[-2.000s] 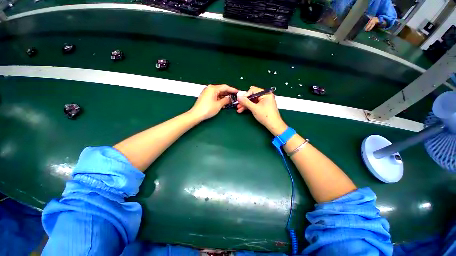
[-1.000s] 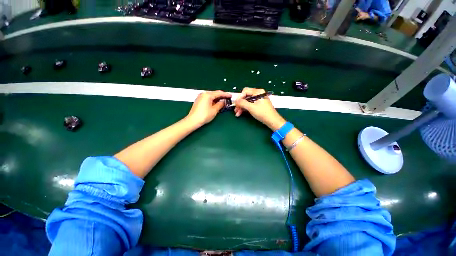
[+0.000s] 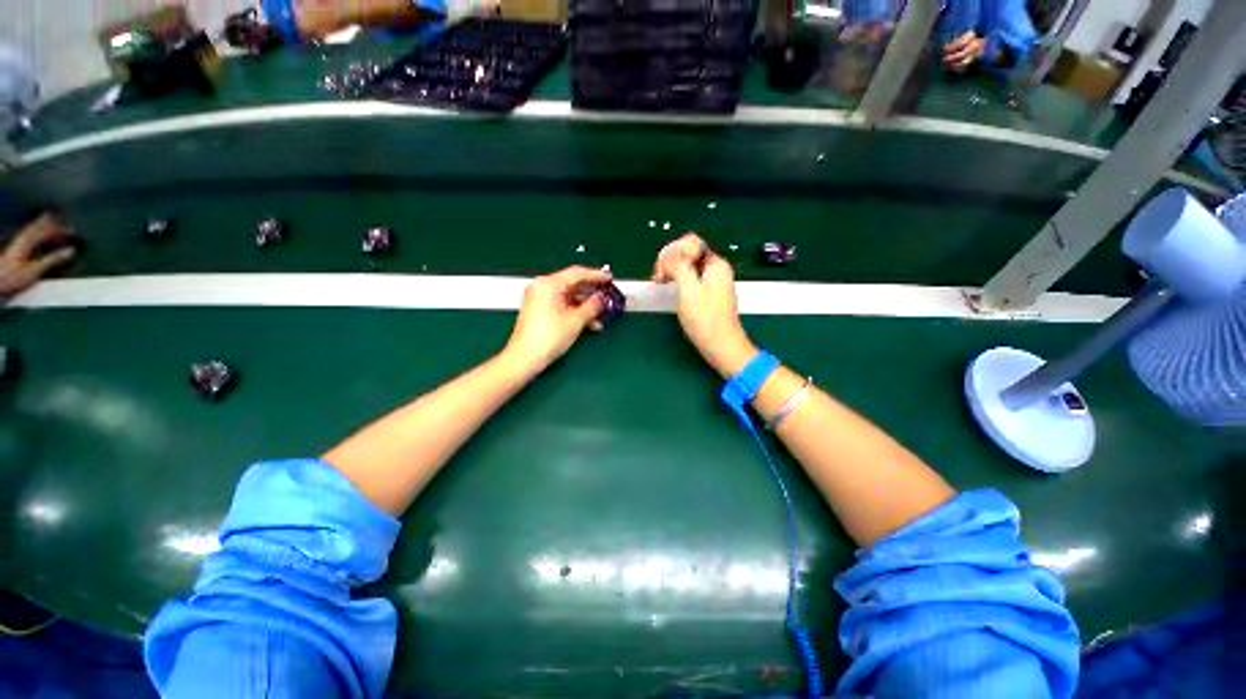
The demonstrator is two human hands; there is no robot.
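My left hand (image 3: 554,317) holds a small dark electronic module (image 3: 611,302) at its fingertips, over the white rail (image 3: 410,291). My right hand (image 3: 702,290) is raised to the right of it, apart from the module, with its fingers bent at the belt side of the rail. The slim black tool does not show clearly in it, and what its fingers hold cannot be told. A blue wrist strap (image 3: 750,380) with a cord is on my right wrist. Tiny white parts (image 3: 661,225) lie on the green belt (image 3: 478,225) just beyond my hands.
Dark modules lie on the belt at left (image 3: 377,240) and right (image 3: 779,254). Another module (image 3: 212,380) lies on the bench at left. Another person's hand (image 3: 30,255) reaches in at far left. A fan (image 3: 1028,410) and a slanted post (image 3: 1093,184) stand at right. Black trays (image 3: 659,55) are across the line.
My right hand has moved away from the module, and the black tool no longer shows clearly. Another person's hand has appeared at far left. The view has tilted up, showing more of the far side.
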